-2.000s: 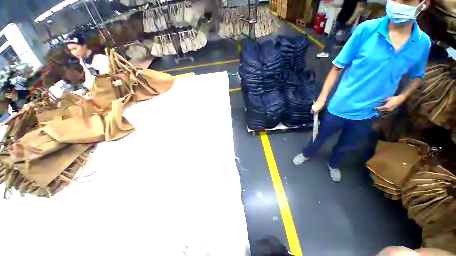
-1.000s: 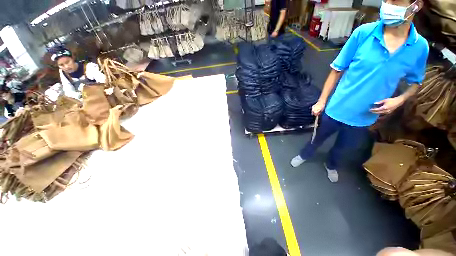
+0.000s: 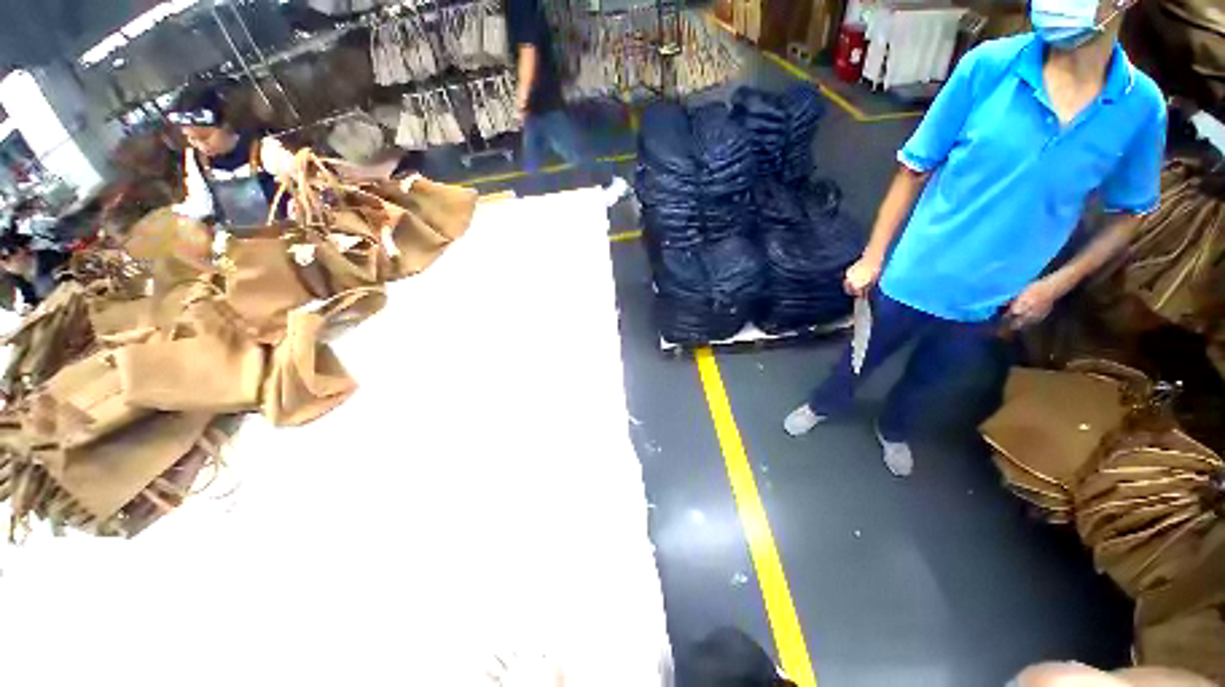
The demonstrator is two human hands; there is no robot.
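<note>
A large white-covered table (image 3: 457,470) lies nearest in front of me. Brown tote bags (image 3: 188,369) are heaped on its far left side, with thin handles sticking up and out. My left hand is not in view. A small piece of a bare hand or arm (image 3: 1085,674) is cut off by the bottom right edge; it may be my right, but its fingers and anything held are hidden. Faint pale threads or cords (image 3: 524,668) show at the table's bottom edge.
A person in a blue shirt (image 3: 1028,188) stands right of the aisle, holding a thin pale item. Navy backpacks (image 3: 739,222) are stacked on a pallet. Brown bags (image 3: 1142,497) pile at right. Another person (image 3: 229,175) is behind the heap. A dark rounded thing (image 3: 726,660) shows at bottom.
The person in dark clothes at the back has moved left. The person behind the heap and the bags near them have shifted. The blue-shirted person's free hand is lower.
</note>
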